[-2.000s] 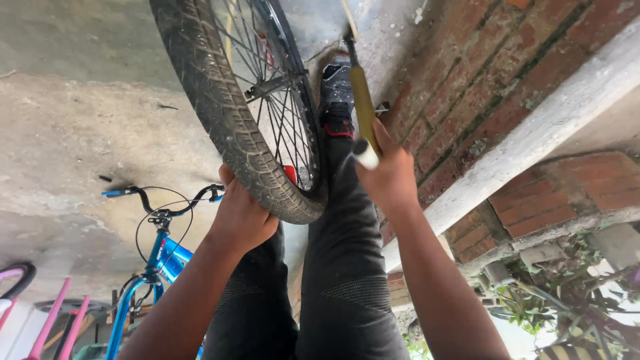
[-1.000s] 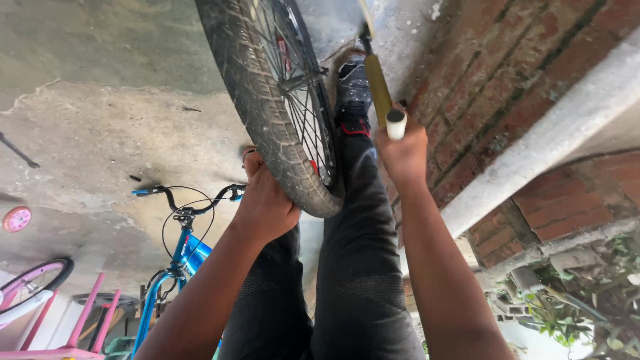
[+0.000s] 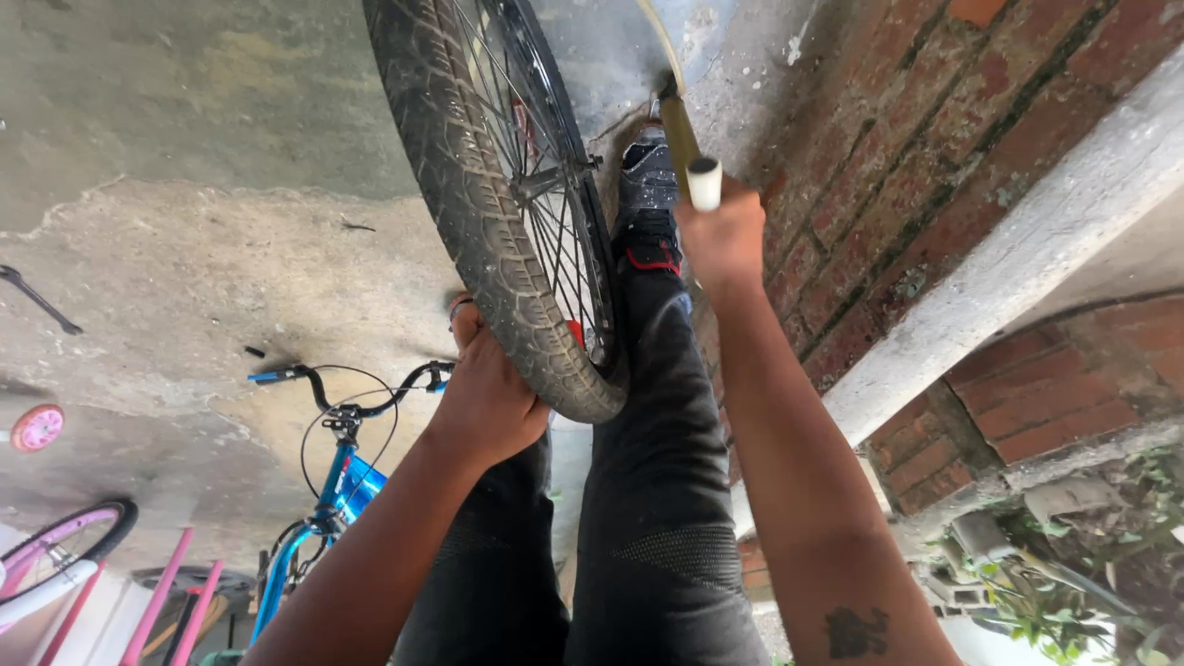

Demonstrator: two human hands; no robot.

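Observation:
A bicycle wheel (image 3: 499,213) with a worn, dusty black tyre and black spokes stands upright between my arms, beside my leg. My left hand (image 3: 490,388) grips the tyre at its lower left side; some fingers are hidden behind it. My right hand (image 3: 726,236) is closed around the white handle (image 3: 705,190) of a hand pump with an olive-yellow barrel (image 3: 682,139). A pale hose (image 3: 666,37) runs up from the pump's far end and out of view. The pump's foot is near my dark shoe (image 3: 647,180).
A blue bicycle (image 3: 333,481) with black handlebars is at lower left. Beyond it are a pink-rimmed wheel (image 3: 69,546), a small pink wheel (image 3: 39,427) and a wrench (image 3: 39,298) on the concrete floor. A brick wall (image 3: 888,176) with a white ledge (image 3: 1008,240) borders the right.
The pump's handle end appears lower on the barrel two seconds ago than now. My left hand stays on the tyre. The view has shifted somewhat, bringing the wrench and pink wheels into sight.

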